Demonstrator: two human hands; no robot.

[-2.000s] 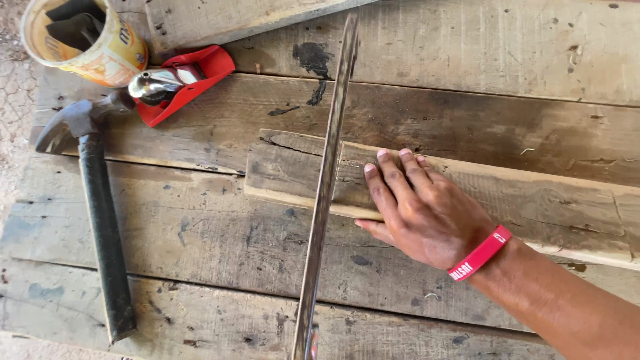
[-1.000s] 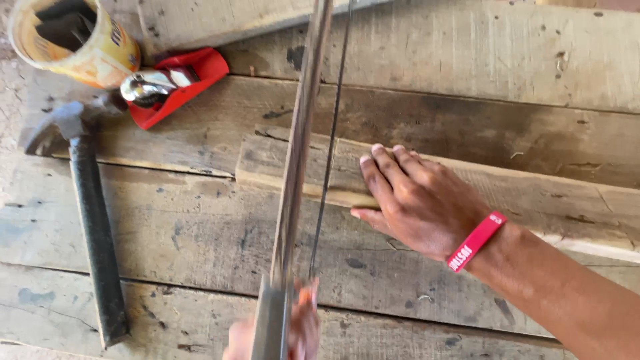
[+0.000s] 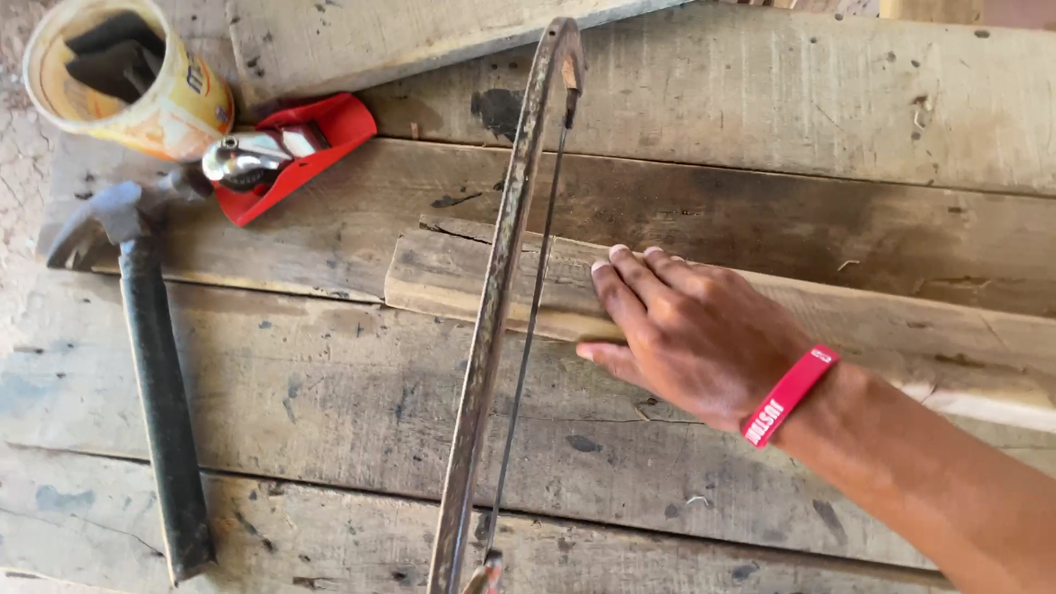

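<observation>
A bow saw (image 3: 492, 313) with a worn metal frame stretches from the top middle to the bottom edge. Its thin blade (image 3: 540, 289) crosses a short thick length of wood (image 3: 445, 268), near the split left end. Just right of the blade, my right hand (image 3: 701, 330) lies palm down on the wood, fingers over the top and thumb along the near side; a red wristband (image 3: 790, 396) is on that wrist. The saw's near end runs out of the frame at the bottom, where an orange-red bit shows. My left hand is out of view.
A claw hammer (image 3: 161, 371) lies at the left. Beyond its head are a red block plane (image 3: 289, 157) and a yellow plastic tub (image 3: 177, 107) with dark sheets inside. Another board (image 3: 396, 41) lies across the plank tabletop (image 3: 330, 396) at the top.
The saw has slid towards the bottom edge since a second ago; its far end shows again and the left hand on its near end has left the view. The right hand stays on the wood.
</observation>
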